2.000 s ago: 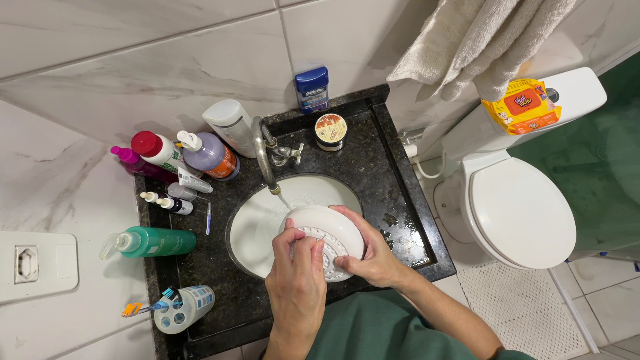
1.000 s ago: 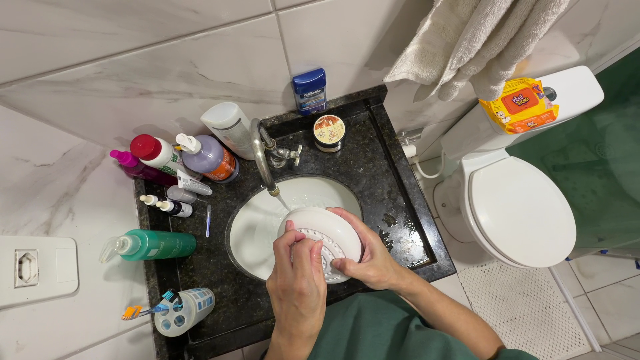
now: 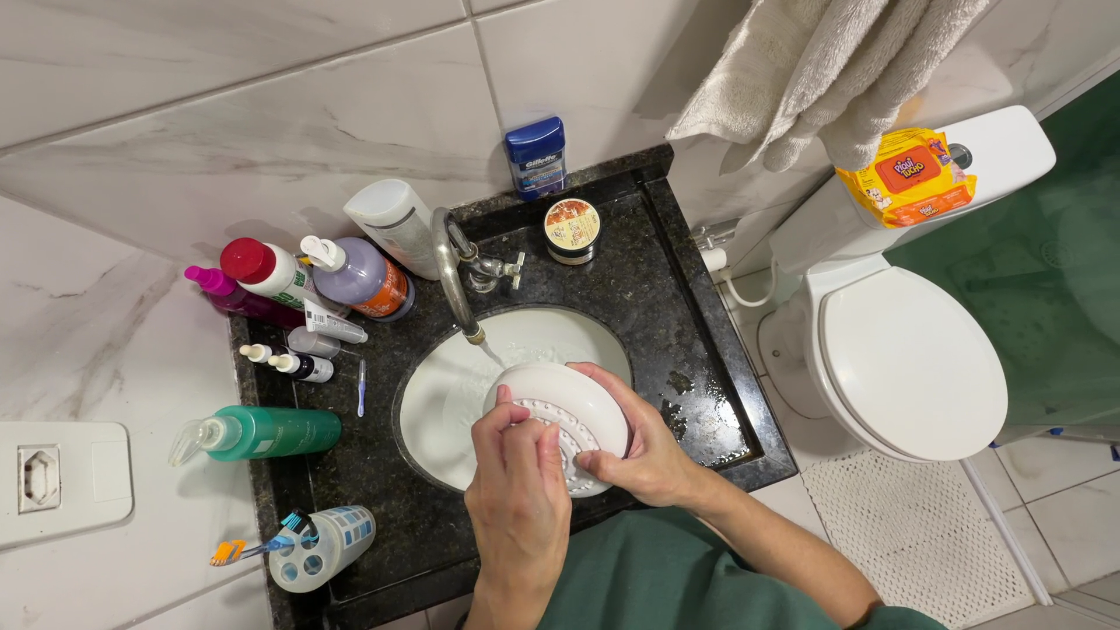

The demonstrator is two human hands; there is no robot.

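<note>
A round white shower head (image 3: 569,394), its face ringed with small nozzles, is tilted over the oval white sink basin (image 3: 437,411). My right hand (image 3: 643,446) grips its right rim, thumb on the nozzle face. The bent fingers of my left hand (image 3: 525,472) touch the nozzle face and left edge; whether they pinch something small there is hidden. A thin stream of water runs from the metal faucet (image 3: 455,271) beside the upper rim of the shower head.
Left on the black granite countertop (image 3: 647,297) stand a purple pump bottle (image 3: 363,276), a green spray bottle (image 3: 280,433), a toothbrush holder (image 3: 328,547) and several other bottles. Behind are a deodorant stick (image 3: 536,157) and a round jar (image 3: 572,230). A toilet (image 3: 910,363) is at right.
</note>
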